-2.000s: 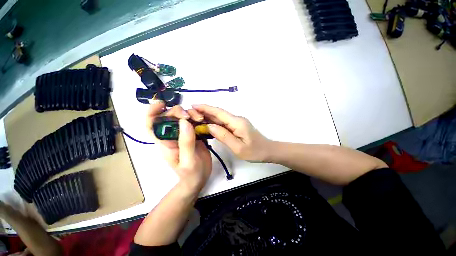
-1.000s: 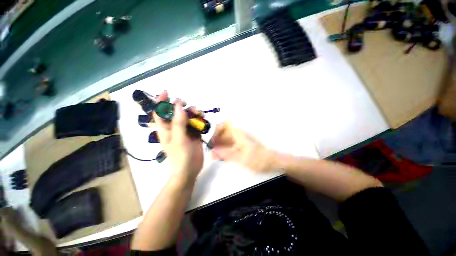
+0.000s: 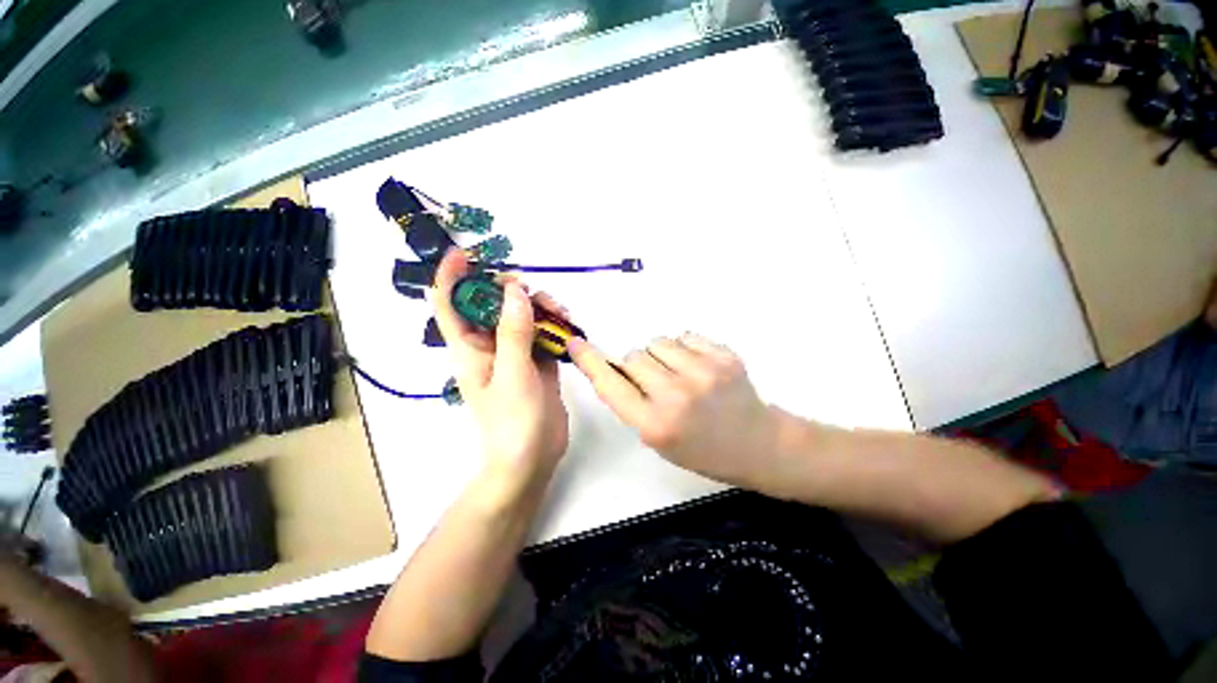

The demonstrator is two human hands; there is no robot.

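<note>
My left hand (image 3: 505,380) holds a half-assembled unit (image 3: 551,334) above the white bench, its green circuit board (image 3: 477,302) at the upper left end and a yellow-marked inner part at the other end. My right hand (image 3: 687,400) is at the yellow end, its index finger touching it and a dark cord running under its curled fingers. Other units (image 3: 427,238) with small green boards and a black lead with a plug lie just beyond my left hand, partly hidden by it.
Ribbed rows of black pieces (image 3: 230,258) lie on the left cardboard (image 3: 354,480). Another row (image 3: 868,78) is at the far edge. Loose units (image 3: 1045,100) lie on the right cardboard (image 3: 1134,287). A green conveyor belt (image 3: 227,67) runs beyond. Another person's arm (image 3: 67,620) is at lower left.
The held unit has turned, its yellow end now pointing down and right. My right hand moved away from it one second ago and is now back at its yellow end. The camera view has shifted.
</note>
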